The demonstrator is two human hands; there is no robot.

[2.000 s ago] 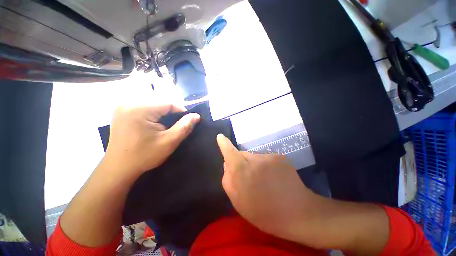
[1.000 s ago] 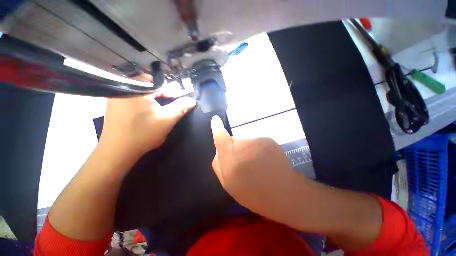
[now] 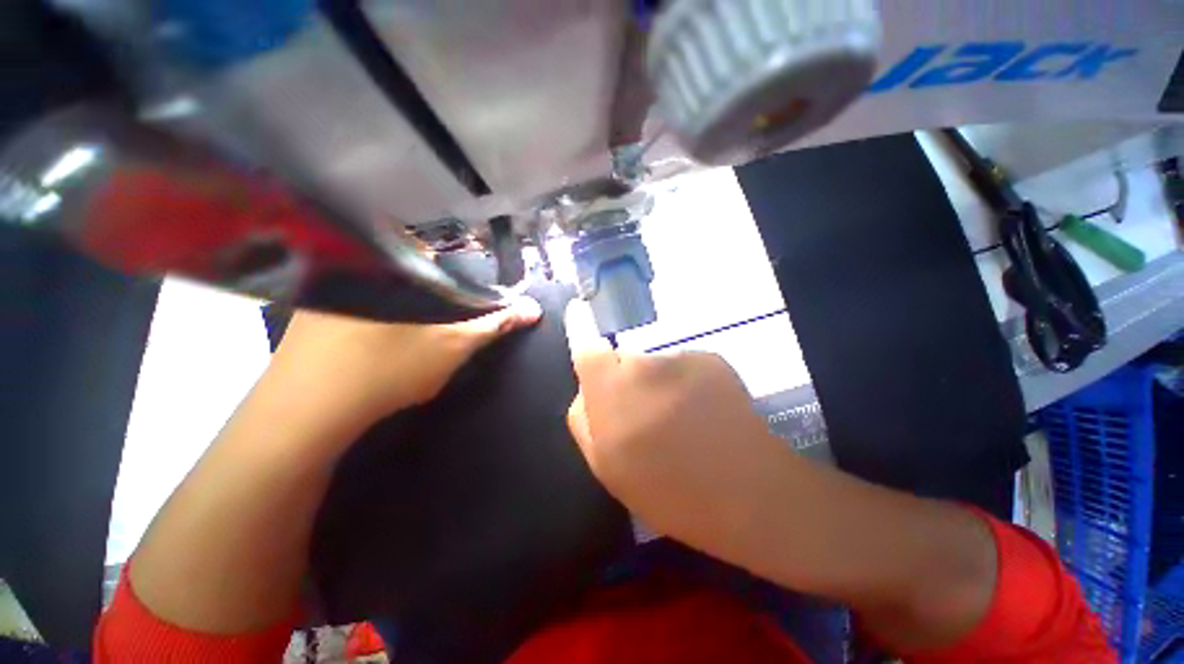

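Observation:
A black cloth piece (image 3: 474, 480) lies under both hands on the white machine bed, its far end at the bright needle area (image 3: 545, 260). My left hand (image 3: 390, 357) lies flat on its left side, thumb tip near the needle; the machine head hides part of the fingers. My right hand (image 3: 675, 428) rests on the cloth's right edge with the index finger pointing to the needle area, beside the grey-blue guide piece (image 3: 621, 285). Neither hand visibly grips the cloth. The exact contact at the presser foot is lost in glare.
The machine head (image 3: 909, 91) with a ribbed knob (image 3: 766, 71) covers the top. Black cloth panels lie right (image 3: 876, 311) and left (image 3: 59, 415). Black-handled shears (image 3: 1049, 292) and a green-handled tool (image 3: 1101, 243) lie at right, above a blue basket (image 3: 1104, 480). A ruler scale (image 3: 795, 422) runs along the front.
The view has shifted, so the machine head covers more of the top and the knob now shows. The cloth and both hands have moved forward to the needle area, beside the guide piece.

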